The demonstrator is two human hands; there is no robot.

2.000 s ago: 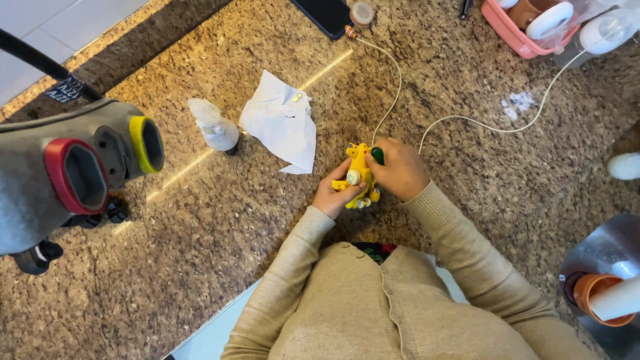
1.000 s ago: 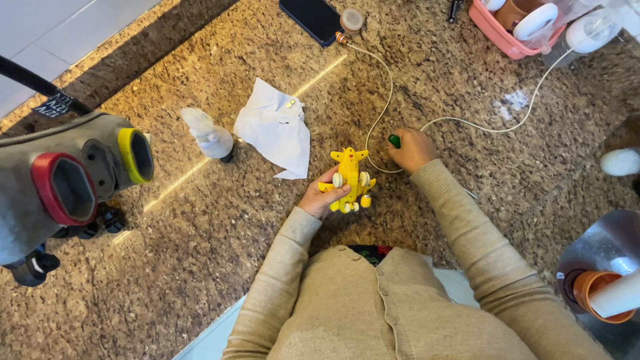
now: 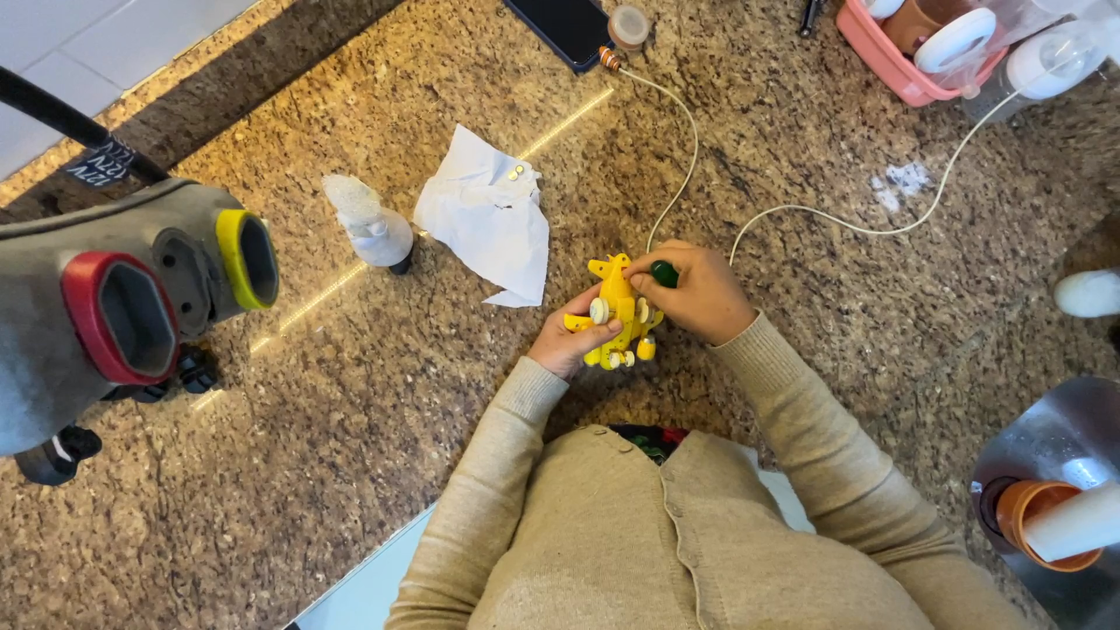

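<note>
My left hand [image 3: 573, 339] holds a yellow toy airplane [image 3: 619, 302], its underside with white wheels turned up and its tail pointing away from me. My right hand [image 3: 700, 289] grips a small tool with a dark green handle [image 3: 664, 274], probably a screwdriver, at the plane's tail end. The fingers hide the tool's tip. Up and to the left of the hands, a torn white paper [image 3: 490, 219] lies on the granite counter with a few small shiny round pieces [image 3: 516, 171] on it.
A white bottle [image 3: 378, 229] stands left of the paper. A phone [image 3: 564, 26], a small round container [image 3: 628, 26] and a white cable [image 3: 691, 114] lie beyond. A pink basin [image 3: 884, 66] is at upper right, a metal sink [image 3: 1050, 429] at lower right, and a large grey device [image 3: 52, 289] at left.
My right hand, with the green-handled tool, was at the plane two seconds ago, then apart from it to the right, and is now back at the plane's tail end. My left hand keeps holding the plane.
</note>
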